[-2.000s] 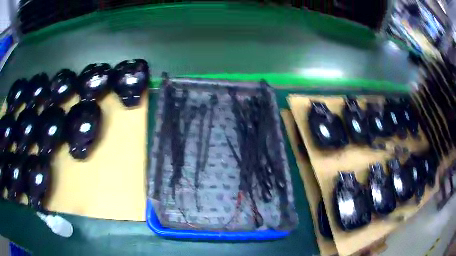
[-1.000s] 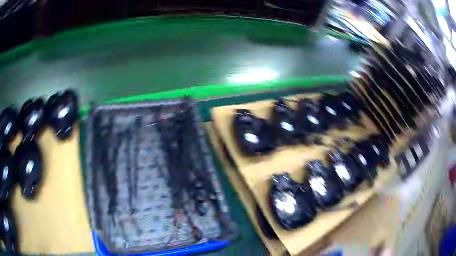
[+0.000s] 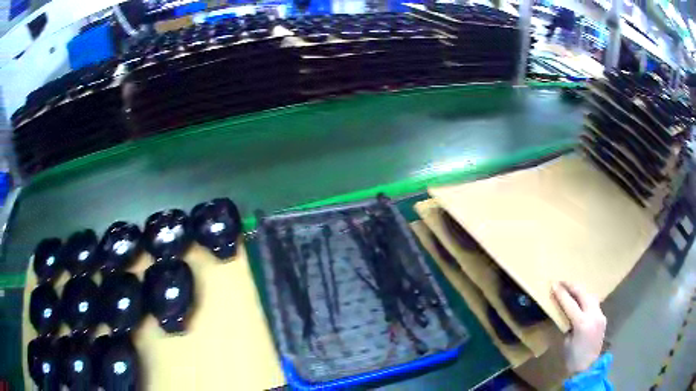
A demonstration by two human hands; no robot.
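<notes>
A bare tan cardboard sheet lies at the right over the layer of black ear cups. My right hand, with a blue sleeve, grips its near edge, thumb and fingers closed on the cardboard. Part of a glossy black ear cup shows under the sheet's left edge; most of that layer is hidden. More cardboard layers with black shells show below, slightly fanned out to the left. My left hand is out of the picture.
A grey-lined tray with a blue rim holds thin black booms in the middle. Black shells stand in rows on cardboard at left. Behind are the green conveyor surface and stacked layers. Another stack stands far right.
My right hand has come into view with a cardboard sheet, which now covers the right-hand ear cups. The view has tilted up, showing the stacks behind; the white bottle is out of view.
</notes>
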